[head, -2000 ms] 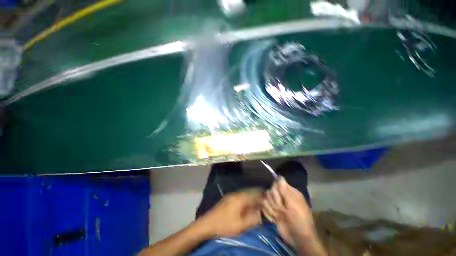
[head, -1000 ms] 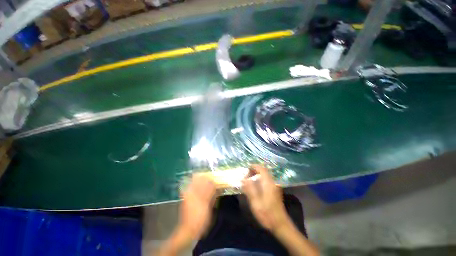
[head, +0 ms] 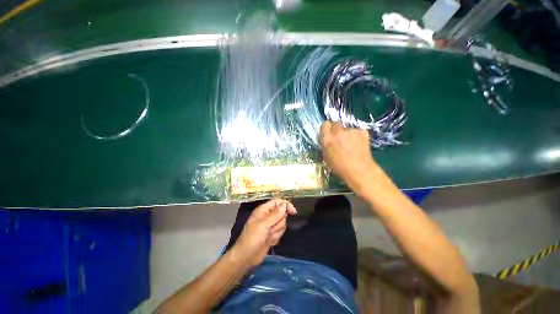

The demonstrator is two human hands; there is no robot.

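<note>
My right hand [head: 346, 147] is on the lower left part of the dark glossy wire coil [head: 388, 130], fingers bent down; whether it grips a strand is hidden. My left hand [head: 268, 225] is just off the bench's near edge, above my lap, thumb and fingertips pinched together; I cannot tell whether a thin strand is between them. The straight whitish tubing bundle [head: 248, 101] lies in front of me. Pale curved strands [head: 307, 80] lie between it and the coil. A yellow-cream pad [head: 276, 179] under shiny clear film sits at the near edge.
A thin pale open loop [head: 145, 113] lies on the green bench [head: 184, 122] at left. A small dark silvery wire bunch [head: 491, 76] is at far right. A pale rail [head: 166, 43] runs behind. A blue bin [head: 73, 260] stands below left, brown material [head: 393, 279] below right.
Both hands were at the yellow-cream pad a second ago. My right hand has moved forward and right to the coil; my left hand has drawn back over my lap. The view has shifted.
</note>
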